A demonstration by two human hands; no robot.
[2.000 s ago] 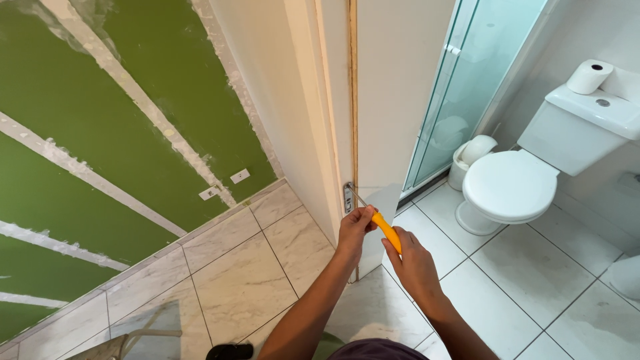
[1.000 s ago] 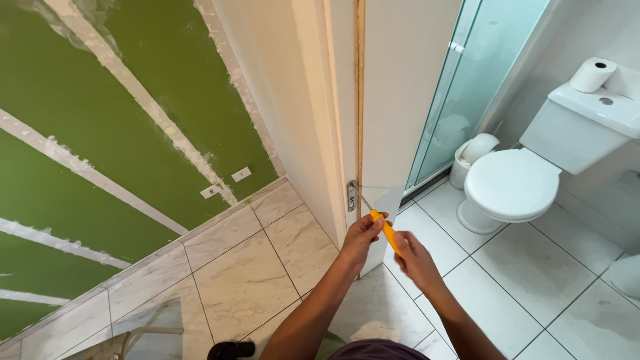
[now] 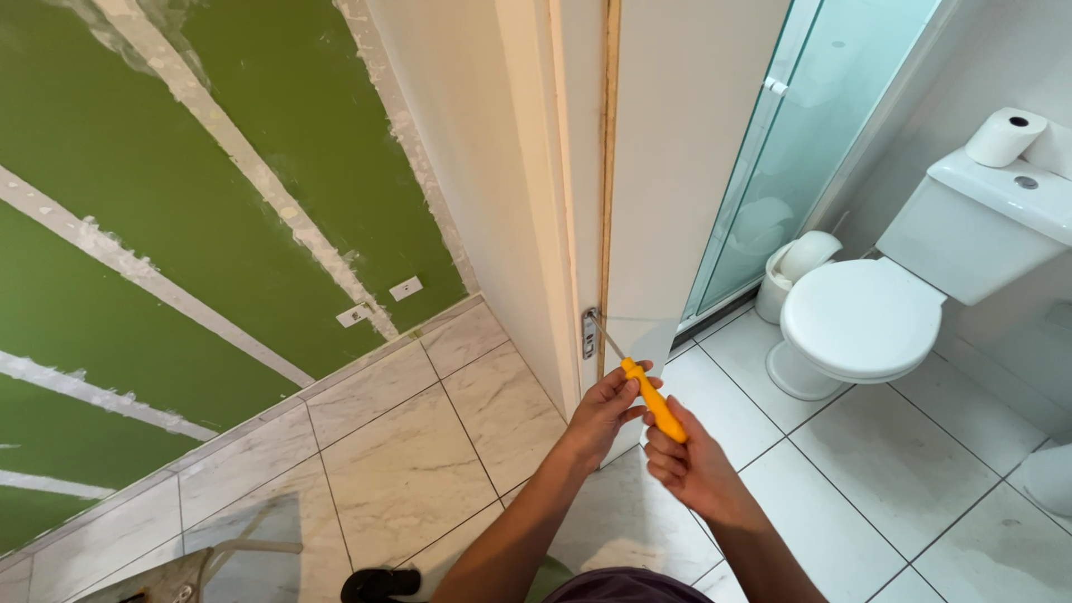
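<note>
A screwdriver with a yellow handle point(image 3: 655, 404) slants up and left, its metal shaft reaching the upper end of a metal lock faceplate point(image 3: 590, 333) in the edge of a white door point(image 3: 670, 167). My left hand point(image 3: 605, 412) pinches the front of the handle near the shaft. Around the handle's rear end are the fingers of my right hand point(image 3: 691, 456). Whether the tip sits in a screw is too small to tell.
Right of the door stand a toilet point(image 3: 863, 322), a white bin point(image 3: 775, 289) and a glass shower panel point(image 3: 745, 184). A green wall point(image 3: 276, 251) with pale filled seams is at left. A metal-legged chair or stool point(image 3: 167, 578) and black footwear point(image 3: 381, 584) are low down.
Both hands stay on the screwdriver at the lock faceplate. The right hand's fingers have shifted slightly around the handle's rear end.
</note>
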